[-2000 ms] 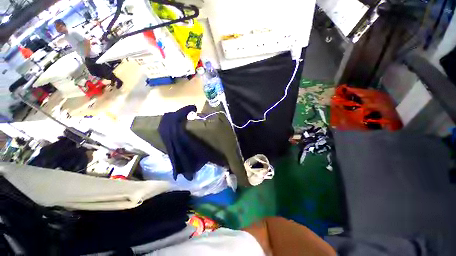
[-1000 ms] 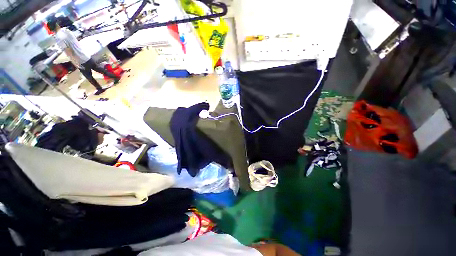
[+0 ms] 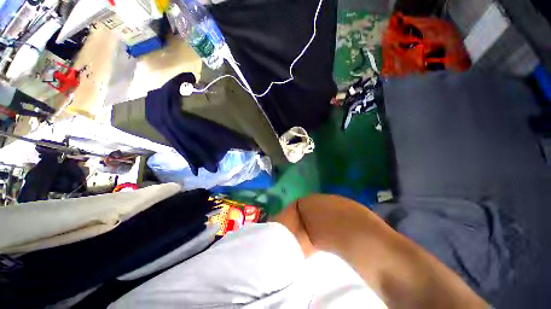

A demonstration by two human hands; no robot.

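Neither of my hands is in the picture. A bent bare limb (image 3: pixel 362 241) of mine crosses the bottom, beside white clothing (image 3: pixel 241 271); whether it is arm or leg is unclear. A crumpled grey garment (image 3: pixel 450 232) lies on the dark-grey padded board (image 3: pixel 447 133) at the right. At the lower left, a cream garment (image 3: pixel 90 211) hangs beside black garments (image 3: pixel 139 235). Their hangers cannot be made out.
Navy cloth (image 3: pixel 181 130) drapes over olive padding (image 3: pixel 235 114), with a white cable above it. Bottles (image 3: pixel 202 39) stand behind. A pale looped bundle (image 3: pixel 296 145) is beside the padding. Scraps (image 3: pixel 362 99) and an orange-red bag (image 3: pixel 423 48) lie near the board. A person's legs (image 3: pixel 27 102) show far left.
The view has tilted down, so the bench things sit higher. More of my bare limb and white clothing shows, and the crumpled grey garment is clearer. The distant person has shifted towards the left edge.
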